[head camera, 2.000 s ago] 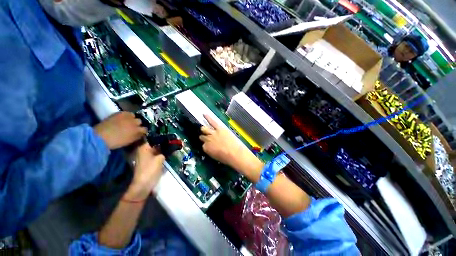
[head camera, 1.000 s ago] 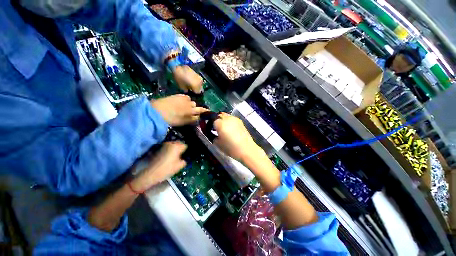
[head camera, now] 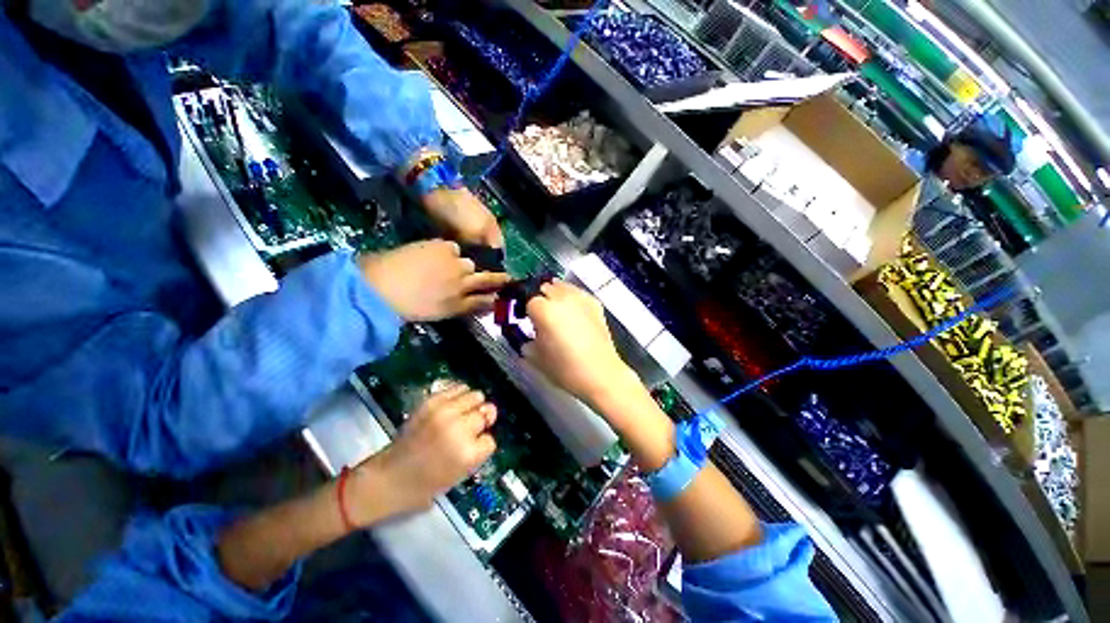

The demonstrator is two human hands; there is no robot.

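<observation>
My right hand (head camera: 570, 338), with a light blue wrist strap, is closed on small black components (head camera: 516, 314) above the long silver heatsink (head camera: 554, 408) of the green circuit board (head camera: 396, 365). A neighbour's hand (head camera: 426, 280) has its fingertips close to these components; touching or not is unclear. My left hand (head camera: 441, 444), with a thin red string at the wrist, is curled low over the board's near part. Whether its fingers hold anything is hidden. The finned heatsink (head camera: 627, 314) stands at the board's far edge.
A person in a blue smock (head camera: 183, 316) leans in from the left with both arms over the boards. A pink plastic bag (head camera: 615, 554) lies right of the board. A blue coiled cord (head camera: 840, 361) runs right from my wrist. Part bins (head camera: 694, 231) and an open cardboard box (head camera: 895, 183) stand beyond.
My right hand has moved from the heatsink towards the neighbour's hands and now holds black components. My left hand has moved right over the board. The neighbour's hands have moved towards the far side.
</observation>
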